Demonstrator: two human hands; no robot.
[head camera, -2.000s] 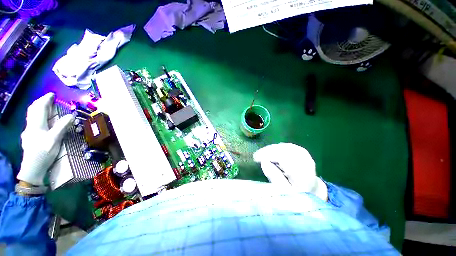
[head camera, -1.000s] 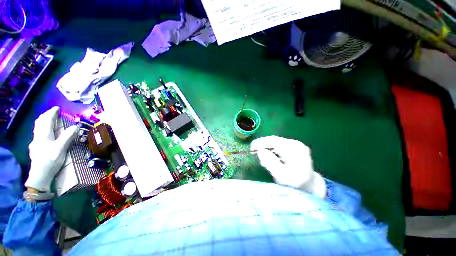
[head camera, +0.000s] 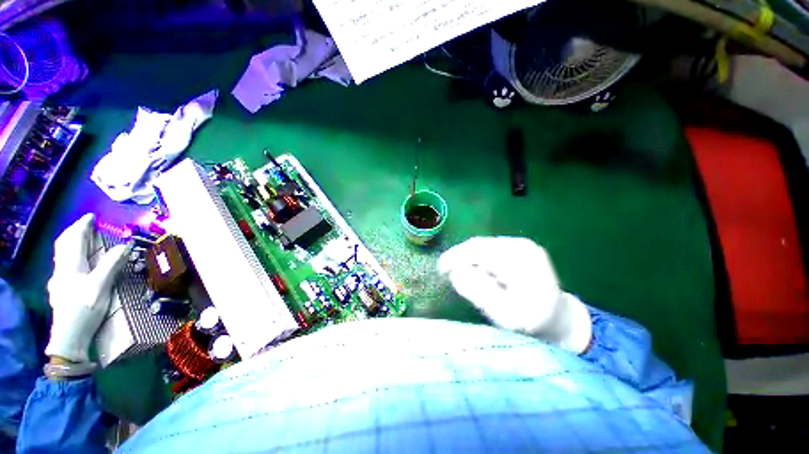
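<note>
A green circuit board (head camera: 266, 226) crowded with parts lies on the bench in front of me. It carries a long white heat sink (head camera: 226, 257), a wider finned one at the left, a brown transformer (head camera: 166, 264) and copper-orange chokes (head camera: 188, 349). My left hand (head camera: 78, 288), in a white glove, grips the board's left edge at the finned heat sink. My right hand (head camera: 497, 279), also gloved, is pinched right of the board; its fine brush is barely visible. A green cup (head camera: 424, 218) with dark liquid stands beyond it, a thin stick in it. My clothing hides the board's near end.
Crumpled cloths, one white (head camera: 146, 151) and one purplish (head camera: 284, 69), lie behind the board. A printed sheet (head camera: 408, 31), a fan (head camera: 572, 66) and a black stick (head camera: 517, 161) are beyond the cup. Another board (head camera: 35, 168) is far left; a red frame (head camera: 754, 235) is at right.
The view has shifted, moving the bench things left in the picture. The brush showed clearly between my right hand and the board one second ago; now it barely shows. My left hand keeps its place.
</note>
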